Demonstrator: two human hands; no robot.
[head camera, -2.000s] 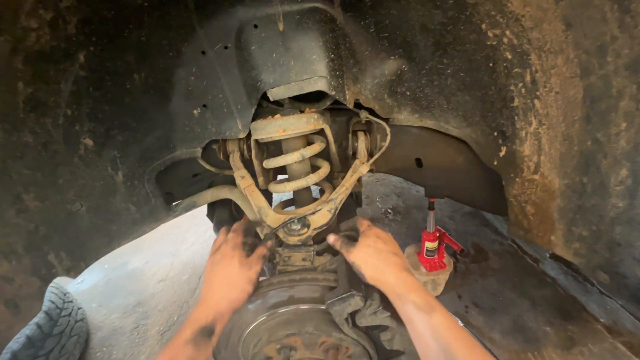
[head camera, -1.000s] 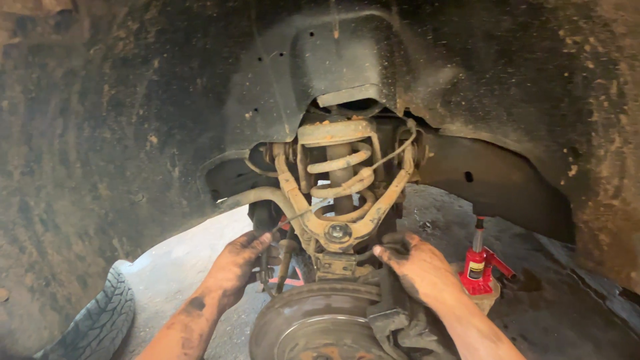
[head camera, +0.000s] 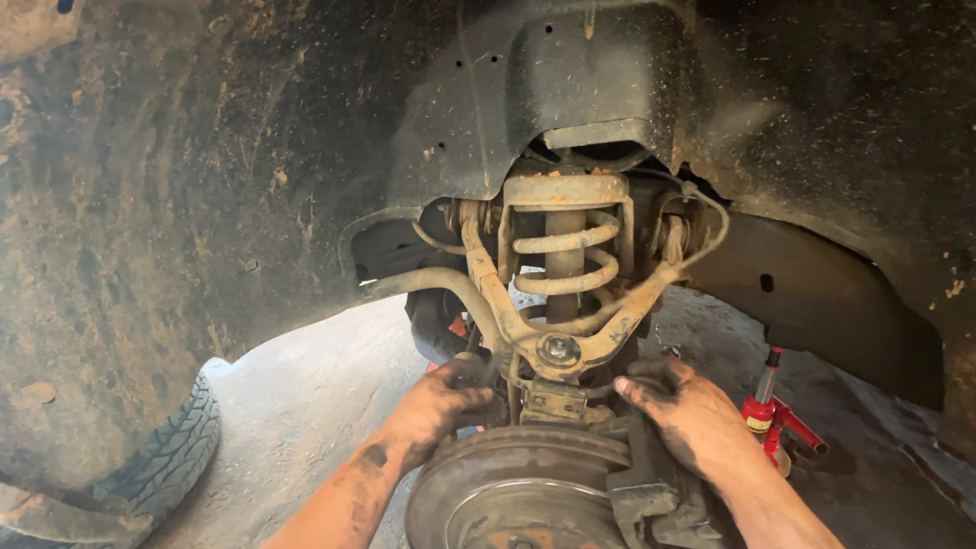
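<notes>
Greasy and dark with dirt, my left hand (head camera: 450, 400) is at the left of the steering knuckle, its fingers curled by a thin upright rod; what they grip is hidden. My right hand (head camera: 671, 404) is on the other side, thumb and fingers closed around a dark rubber hose (head camera: 602, 391) above the brake caliper (head camera: 648, 488). Between the hands is the ball joint (head camera: 559, 349) of the dusty upper control arm (head camera: 496, 293). Behind the arm stands a coil spring (head camera: 564, 242) around a shock absorber. The brake disc (head camera: 526, 488) lies below the hands.
A red bottle jack (head camera: 762, 415) stands at the right under the body. The wheel arch liner (head camera: 305, 152) surrounds the suspension above. A tyre (head camera: 179, 450) is at the lower left. A bent bar (head camera: 435, 278) runs left from the control arm.
My left hand has moved lower beside the knuckle, its fingers more curled. My right hand remains near the hose beside the ball joint. The view has shifted.
</notes>
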